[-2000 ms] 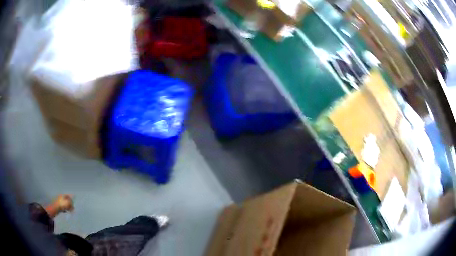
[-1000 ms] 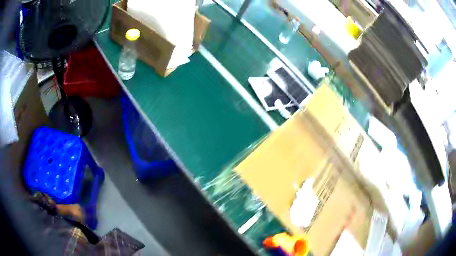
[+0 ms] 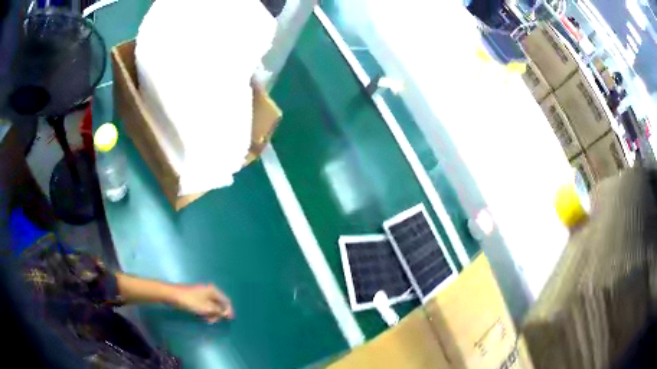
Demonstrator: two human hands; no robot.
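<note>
Two dark panels with white frames lie on the green bench, the left panel point(image 3: 371, 270) touching or slightly under the right panel point(image 3: 425, 252). A small white bundle, perhaps tied cable point(image 3: 385, 308), lies at their lower edge. My left hand point(image 3: 205, 303) reaches over the bench from the lower left, well to the left of the panels. Its fingers are loosely bent and I see nothing in it. My right hand is out of the picture.
An open carton point(image 3: 148, 122) holds a thick white sheet pile point(image 3: 202, 79). A yellow-capped bottle point(image 3: 114, 176) stands by the near edge, beside a black fan point(image 3: 54, 65). Flat cardboard point(image 3: 461, 317) borders the panels. A brown layered stack point(image 3: 605, 281) and a yellow roll point(image 3: 570, 205) are right.
The view has swung from the floor and blue stool to the bench and come nearer the panels and white pile. My left hand has come up from low left to over the bench.
</note>
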